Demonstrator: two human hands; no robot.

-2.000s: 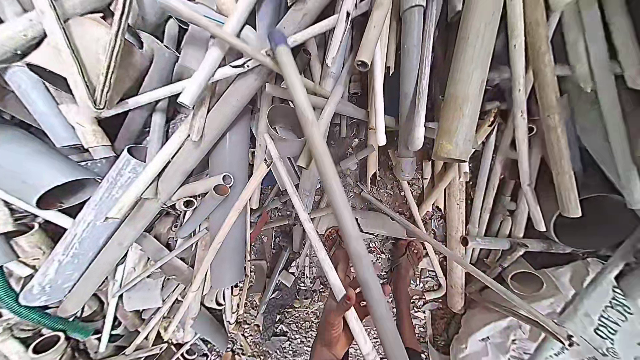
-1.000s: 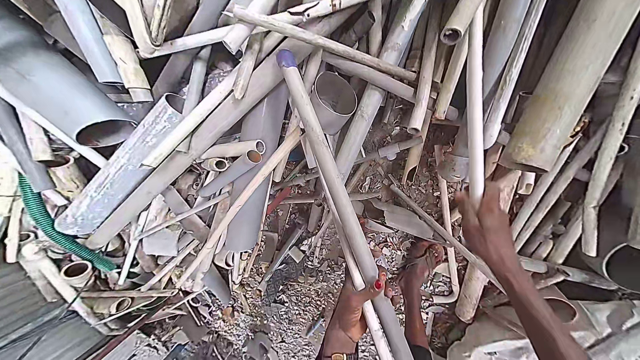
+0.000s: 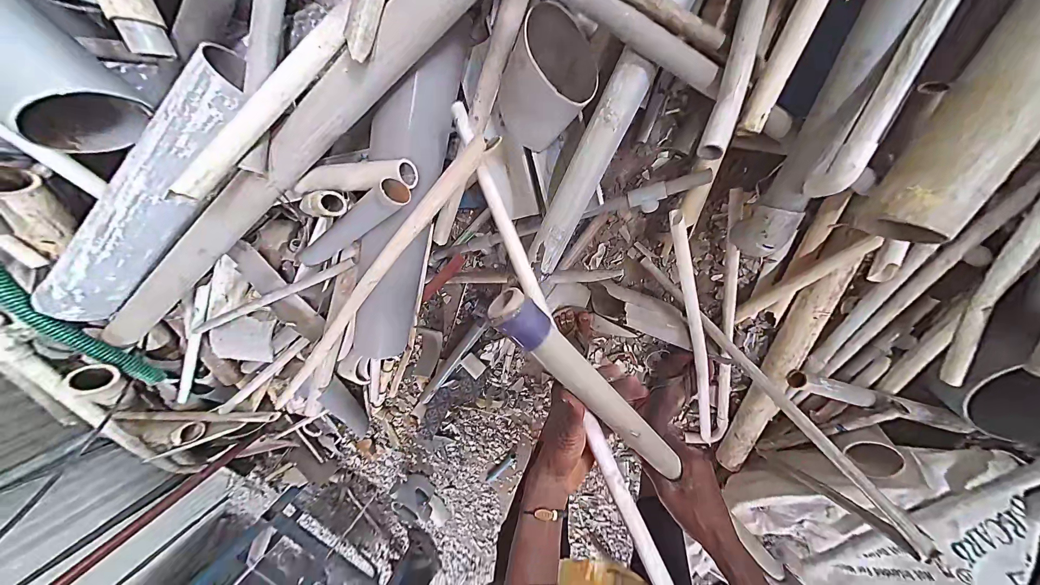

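Note:
A beige plastic pipe with a purple band at its upper end (image 3: 593,386) slants down to the right, in front of both hands. My left hand (image 3: 567,443) is closed around a thin white pipe (image 3: 508,223), which runs down past my wrist; its fingers also meet the underside of the beige pipe. Close by on the right, my right hand (image 3: 678,463) is at the lower end of the beige pipe, partly hidden by it. Its fingers are dark and blurred, so its hold cannot be told. A bracelet circles my left wrist.
Plastic pipes of many widths are heaped all around, among them a wide grey pipe (image 3: 77,118) at left and a wide yellowish one (image 3: 963,154) at right. A green corrugated hose (image 3: 81,333) lies at left. Printed sacking (image 3: 861,520) is at lower right. Chips cover the ground.
My right hand has come down from the upright white pipe it held at the right to beside my left hand. The purple-banded pipe has swung, its banded end now lower in view.

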